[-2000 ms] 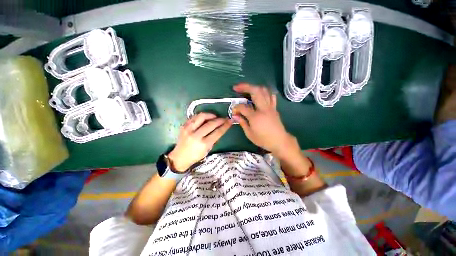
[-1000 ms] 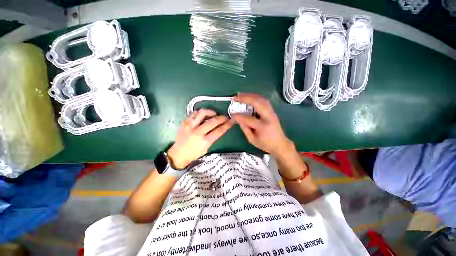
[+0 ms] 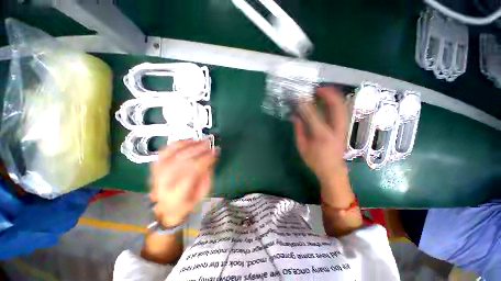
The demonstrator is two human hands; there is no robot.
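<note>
Three stacks of white looped frames (image 3: pixel 165 116) lie on the left, loops left and discs right. My left hand (image 3: pixel 182 178), blurred, is at the near edge of the lowest stack and covers part of it; what its fingers hold is hidden. A bundle of thin silvery strips (image 3: pixel 289 88) lies at centre against the pale rail. My right hand (image 3: pixel 323 134), blurred, is at the bundle's near right side, fingers spread forward; whether it holds a strip cannot be told. Three more frame stacks (image 3: pixel 383 123) lie just right of it, discs at the far end.
A clear bag with yellowish contents (image 3: pixel 82 126) is at far left. The pale rail (image 3: pixel 214 59) crosses behind the stacks. Beyond it lie a single white frame (image 3: pixel 274 27) and smaller frame rows (image 3: pixel 442 44). Blue sleeves of people show at both sides.
My hands have parted from the frame they held between them, which is gone from that spot. My left hand moved left to the stacks, my right hand forward to the strips. The view has shifted.
</note>
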